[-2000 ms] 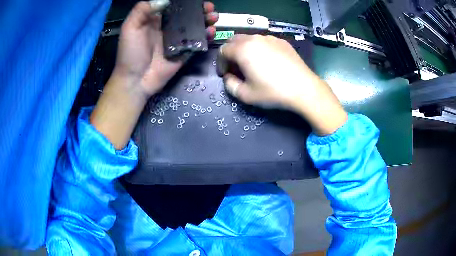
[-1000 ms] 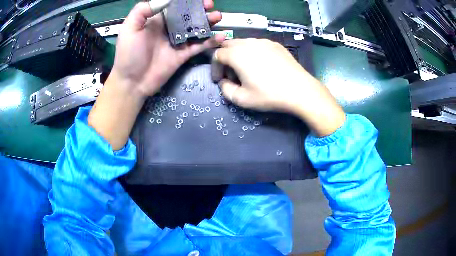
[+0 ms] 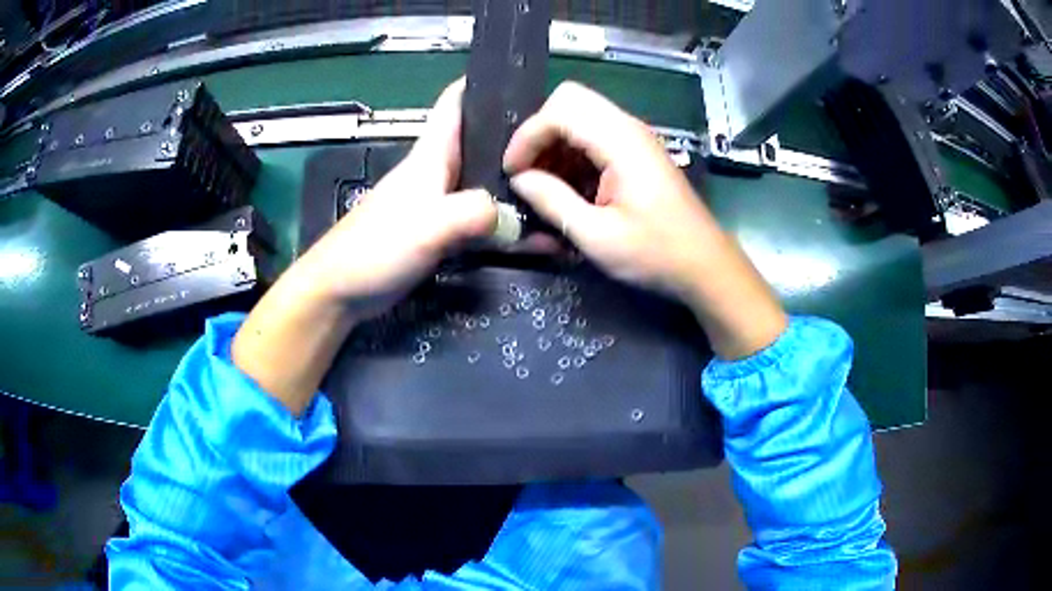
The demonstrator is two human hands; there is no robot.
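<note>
A dark carrier plate (image 3: 503, 104) stands lengthwise over the far edge of the parts tray (image 3: 519, 456), its far end cut off by the top of the picture. My left hand (image 3: 404, 219) grips its near end, thumb with a whitish finger cot (image 3: 505, 222) on it. My right hand (image 3: 623, 191) is at the plate's right side near that end, thumb and forefinger curled together; whether a ring is between them cannot be seen. Small silvery rings (image 3: 509, 346) lie scattered on the tray.
A tall stack of carrier plates (image 3: 127, 150) stands at far left, with a shorter grey-topped stack (image 3: 173, 275) nearer me. A guide rail (image 3: 312, 125) runs behind the tray. A gantry beam (image 3: 992, 237) and dark slanted plates (image 3: 894, 150) are at the right.
The plate has turned and come lower, and its near end is now between both hands. My left hand has moved nearer and rightward. The coworker's blue sleeve at left has withdrawn from view.
</note>
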